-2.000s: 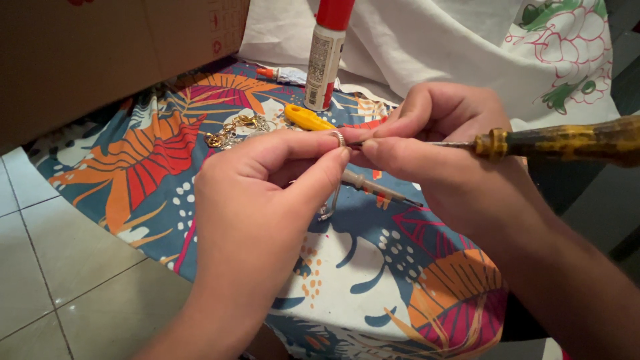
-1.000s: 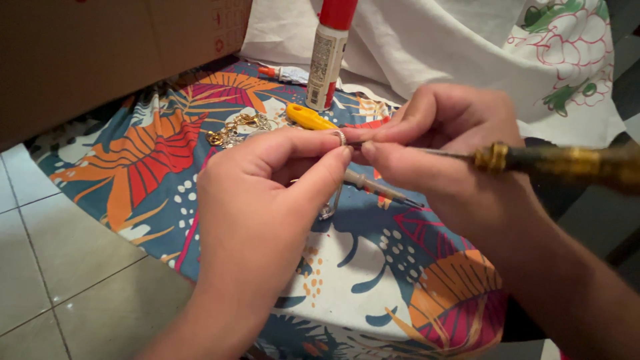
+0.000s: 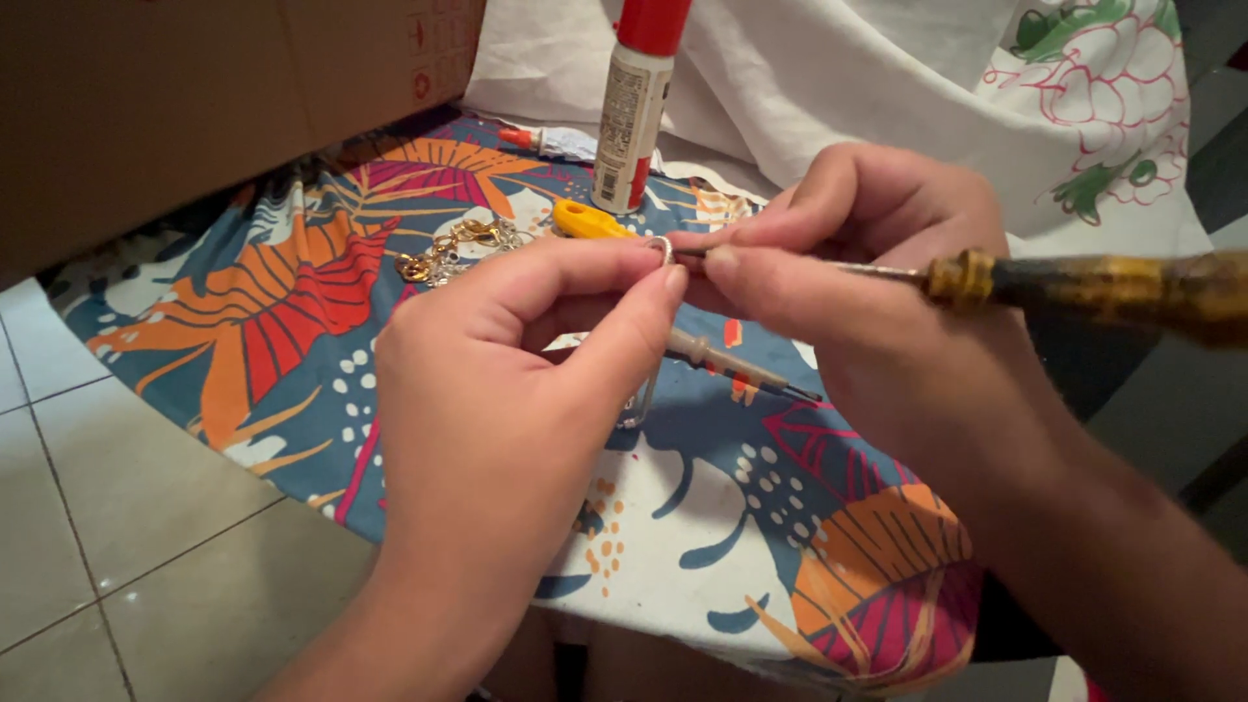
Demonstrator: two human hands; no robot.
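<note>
My left hand (image 3: 526,361) pinches a small silver-coloured ring-like piece (image 3: 664,250) between thumb and forefinger. From the right, my right hand (image 3: 868,234) grips the thin metal shaft of a tool with a mottled yellow-and-black handle (image 3: 1092,288); the shaft's tip meets or nearly meets the piece, and my fingers hide the exact contact. Beneath my hands lies a grey pen-like tool with a narrow dark tip (image 3: 746,366). Part of a clear object (image 3: 639,400) shows below my left thumb. Behind my left hand are gold and silver-coloured chains (image 3: 458,249) and a yellow plastic handle (image 3: 588,220).
A white can with a red cap (image 3: 624,127) stands at the back, beside a crumpled tube with an orange cap (image 3: 556,141). A cardboard box (image 3: 224,107) rises at the left. White painted cloth (image 3: 907,117) hangs behind the patterned tablecloth (image 3: 682,546).
</note>
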